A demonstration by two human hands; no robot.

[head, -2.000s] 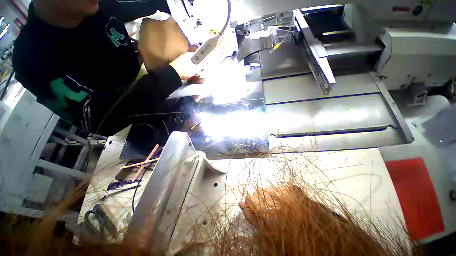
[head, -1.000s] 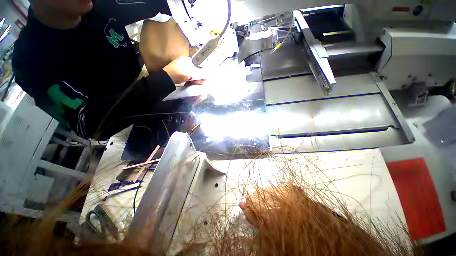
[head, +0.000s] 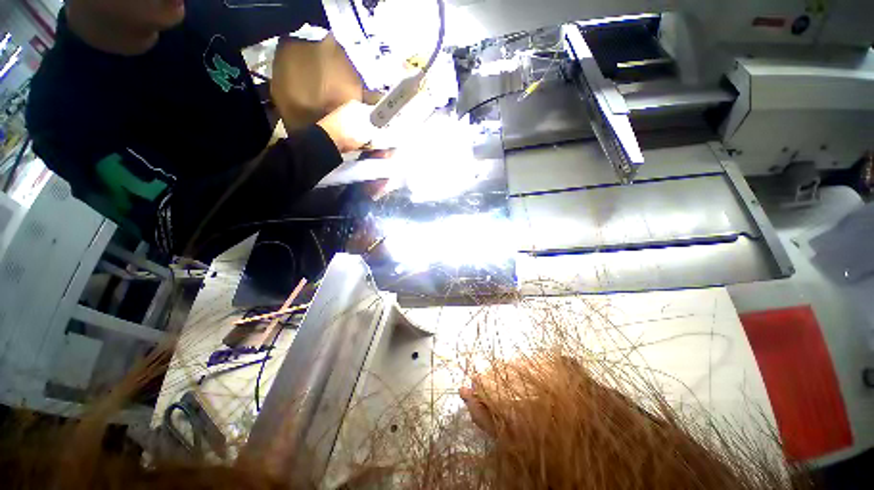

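What seems to be my right hand (head: 503, 394) rests low on the pale table (head: 671, 330), right of the picture's middle. Strands of hair cover most of it; only part of the skin shows, and I cannot tell whether its fingers hold anything. My left hand is not in view. A long silver-grey metal guard (head: 311, 349) stands angled on the table left of the hand. Scissors with dark green loop handles (head: 180, 421) lie at the table's lower left. Thin sticks (head: 280, 313) and dark cords lie beside the guard.
A person in a black top (head: 182, 105) sits across at upper left, a hand by the glaring machine lamp (head: 398, 99), near a tan-brown bag (head: 314, 84). A metal machine bed (head: 632, 215) fills the centre right. A red mat (head: 797, 383) lies right.
The other person's hand and forearm have shifted slightly beside the lamp, and the tan-brown bag has moved slightly right. The visible hand on the table has not visibly moved.
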